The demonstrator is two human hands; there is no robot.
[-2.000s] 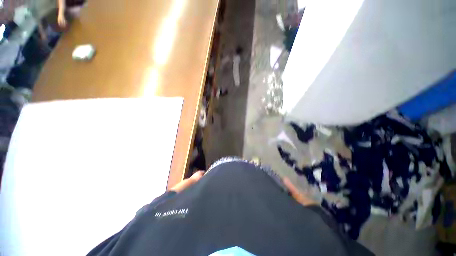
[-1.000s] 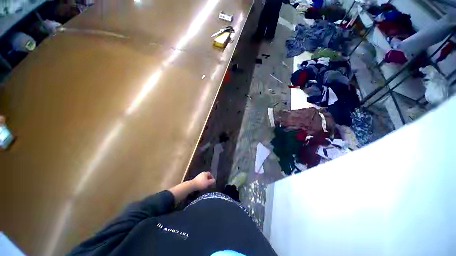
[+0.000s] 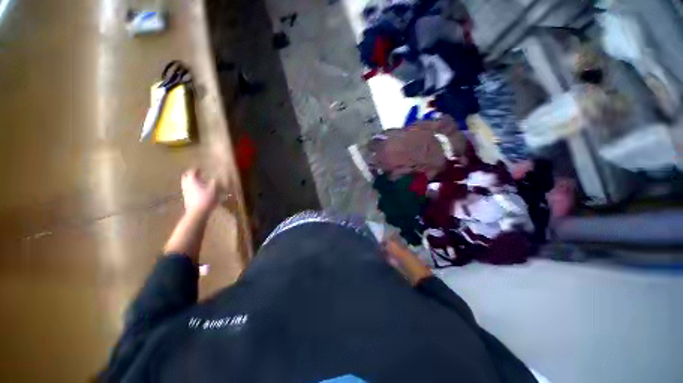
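The yellow block [image 3: 174, 116] lies on the brown cutting table [image 3: 60, 149], near its right edge. The fabric shears [image 3: 171, 81], with black handles and a pale blade, lie over the block's upper and left side. My left hand [image 3: 198, 193] is over the table just below the block, not touching it. It is blurred, looks empty, and its fingers seem slightly apart. My right hand [image 3: 397, 256] is low beside my body, right of my waist. It is blurred and its fingers are not clear.
A small pale box with blue-white contents [image 3: 146, 22] is on the table beyond the shears. Mixed fabric heaps [image 3: 487, 209] lie on the floor to the right. A large white surface [image 3: 599, 314] is at the lower right. Grey bars and pale bundles stand beyond the heaps.
The block, shears and small box now appear closer. My left hand has moved from beside the table edge to over the table. My right hand has come into view. The white surface sits lower.
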